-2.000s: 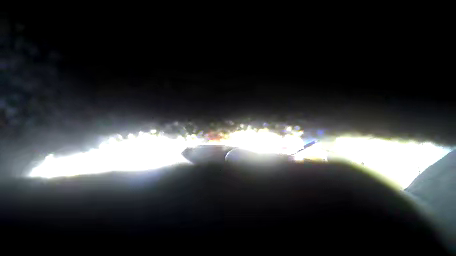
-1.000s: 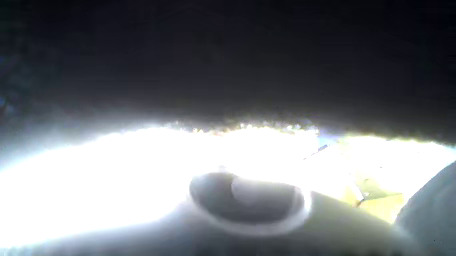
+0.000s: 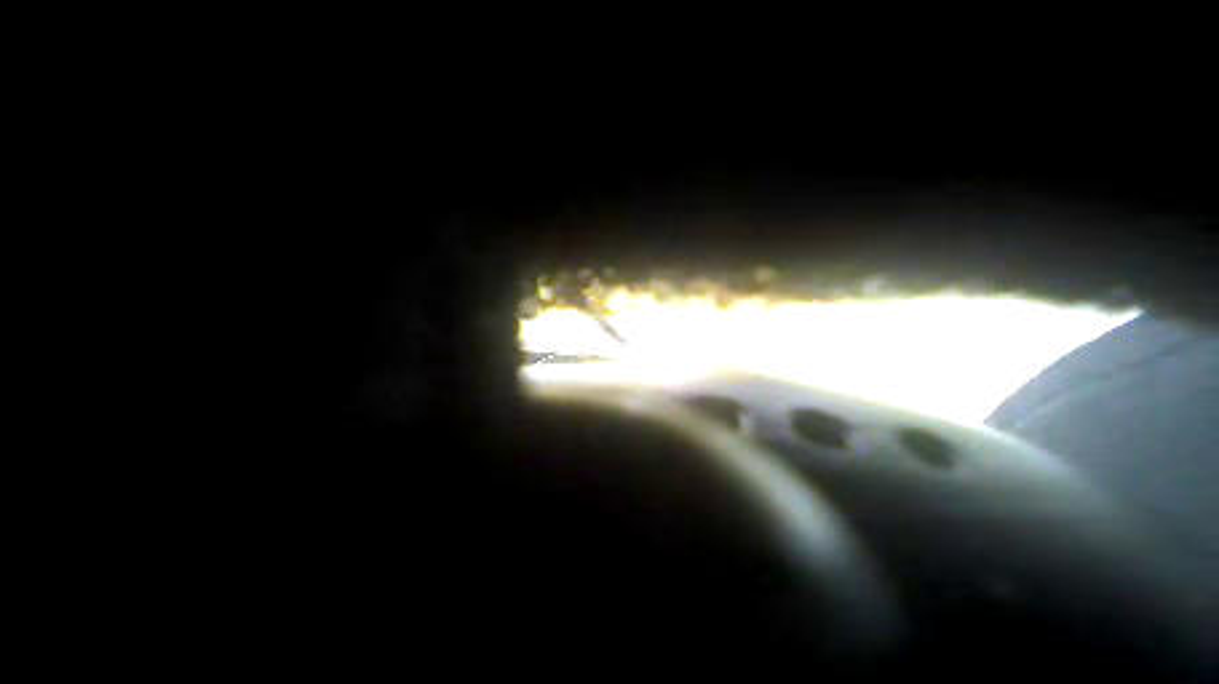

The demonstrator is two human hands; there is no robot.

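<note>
A smooth, rounded pale to dark grey body (image 3: 989,494), perhaps the camera's housing, lies very close to the lens at the lower right. It has a short row of dark holes and a pale curved edge. A black fuzzy mass (image 3: 856,241), perhaps cloth, fills the upper picture. The left side is fully black. Neither of my hands can be made out.
A smooth grey-blue surface (image 3: 1136,428), perhaps cloth, stands at the right edge. Between it and the dark mass is a narrow, washed-out bright gap (image 3: 856,341) with a thin dark line at its left end. Details in the gap cannot be told.
The oval recess with the round button is out of sight, and a row of dark holes shows instead. The left side has gone black, and the bright gap has become narrower.
</note>
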